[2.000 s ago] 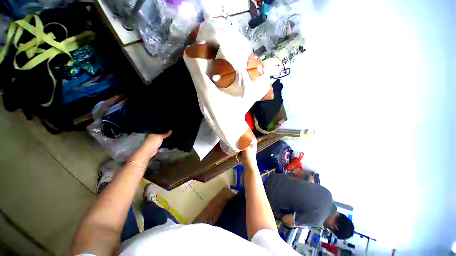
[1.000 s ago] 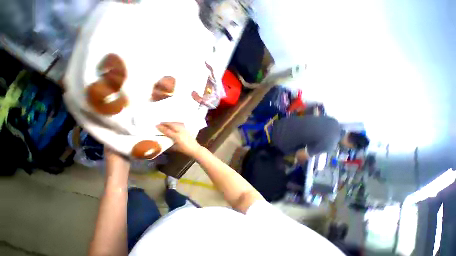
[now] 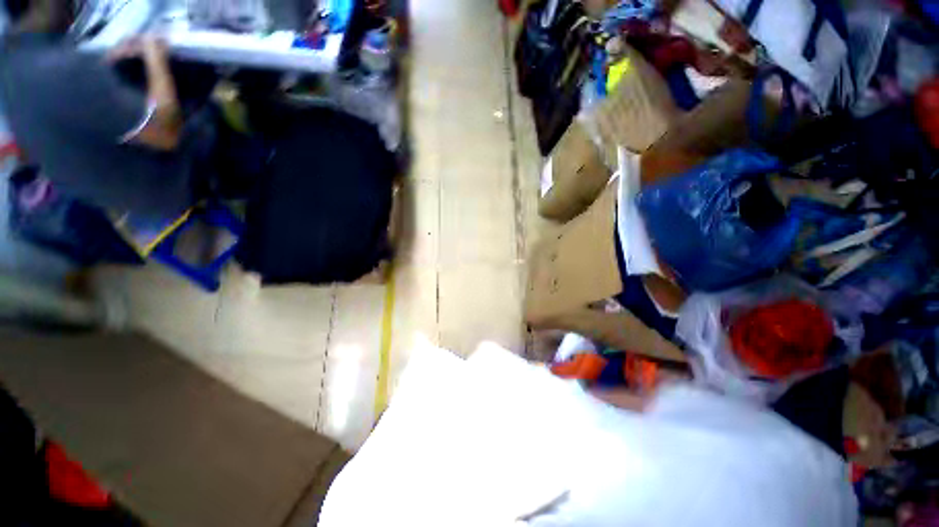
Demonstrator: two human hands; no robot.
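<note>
Neither of my hands is in view. My white shirt [image 3: 577,443] fills the bottom middle and shows no brown patches. The white article with brown patches cannot be made out. Ahead on the left, a large matt black stack of fabric [image 3: 319,196] sits low on the floor, with a strip of cardboard at its edge. It lies beside a blue stool with a yellow edge [image 3: 211,247]. A person in a dark grey top [image 3: 93,124] sits by the stool, with a forearm at a white table [image 3: 257,46].
A brown cardboard panel [image 3: 185,422] spans the lower left, with a red object [image 3: 72,476] beside it. Opened cardboard boxes [image 3: 577,268], a blue bag [image 3: 710,221] and a clear bag with red contents [image 3: 783,338] heap up on the right. A tiled aisle [image 3: 453,206] with a yellow line runs between.
The view has swung round to the aisle. The white article with brown patches and both my hands have left the picture. The seated person now shows at upper left.
</note>
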